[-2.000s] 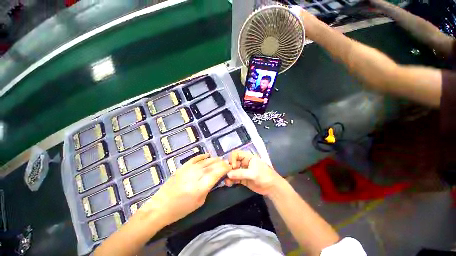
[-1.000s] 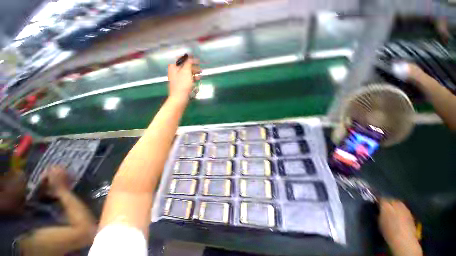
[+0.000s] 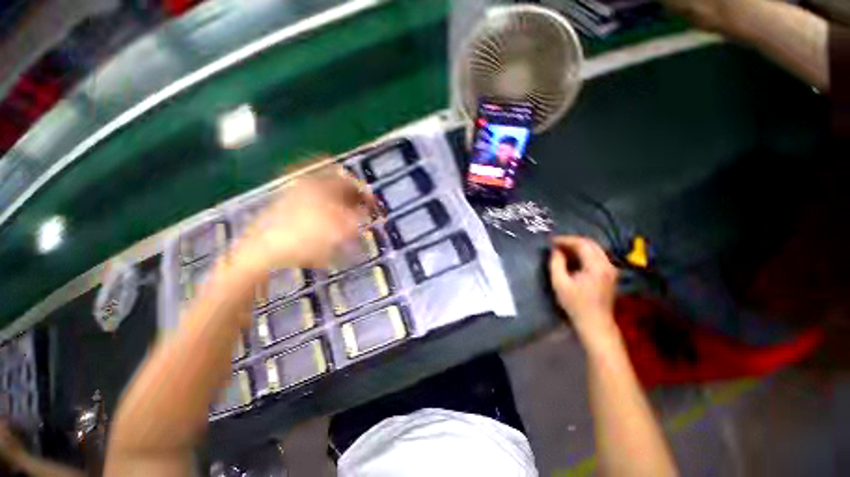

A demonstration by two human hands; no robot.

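The blister tray (image 3: pixel 463 296) lies in front of me with rows of phone housings. Most housings (image 3: pixel 376 331) have pale cream end strips; the right column (image 3: pixel 440 256) is all black, and the pocket at its near end holds no housing. My left hand (image 3: pixel 312 219) is blurred over the tray's upper middle; I cannot tell whether it holds something. My right hand (image 3: pixel 583 272) is right of the tray, below the pile of small metal parts (image 3: pixel 522 217), fingers curled together; any tiny part between them cannot be made out.
A lit smartphone (image 3: pixel 501 149) leans on the desk fan (image 3: pixel 522 61) behind the pile. A black cable with a yellow tag (image 3: pixel 637 252) lies right. A clear bag (image 3: pixel 118 296) is left of the tray. The green conveyor (image 3: pixel 308 102) runs behind. Another person's arm (image 3: pixel 764 37) shows upper right.
My left hand has come back from over the conveyor to above the tray, and the dark item seen in it is no longer visible. My right hand remains near the parts pile. The view has shifted.
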